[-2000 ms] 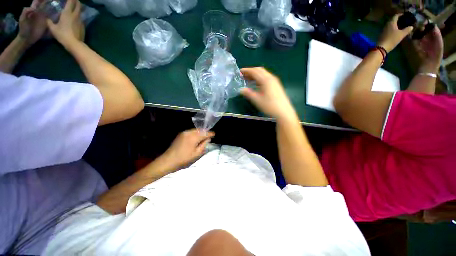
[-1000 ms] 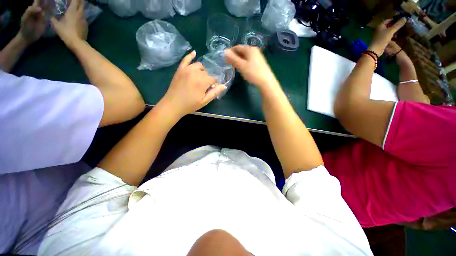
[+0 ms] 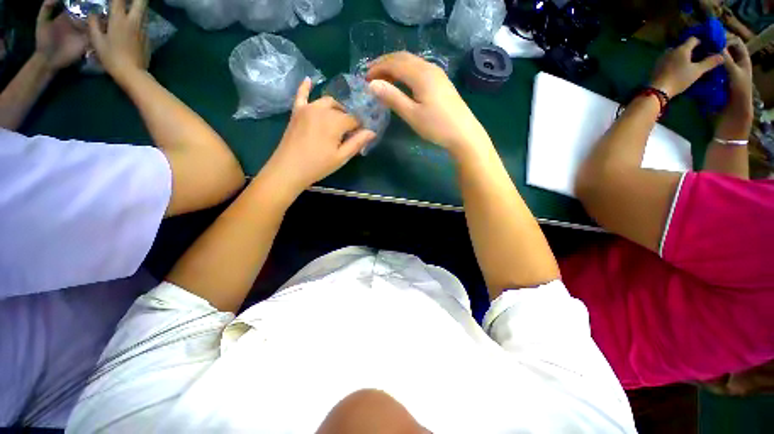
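A clear plastic cup with thin film around it (image 3: 365, 106) is between my hands over the near part of the dark green bench. My left hand (image 3: 318, 140) holds its left and near side, with the index finger raised. My right hand (image 3: 424, 102) is at its upper right side, fingers curled on the rim or film. My fingers hide part of the cup, and how far the film covers it is hard to tell. A clear cup (image 3: 373, 41) stands just beyond my hands.
A bagged cup (image 3: 270, 75) lies left of my hands, more bagged cups (image 3: 272, 10) behind. A dark grey base (image 3: 488, 66), black parts (image 3: 564, 34) and a white sheet (image 3: 564, 136) are right. People sit both sides; the right person's hands hold a blue bundle (image 3: 709, 68).
My left hand has risen from the bench edge to the cup, and my right hand has closed in on it. The loose film no longer hangs towards my lap. The right person now holds the blue bundle.
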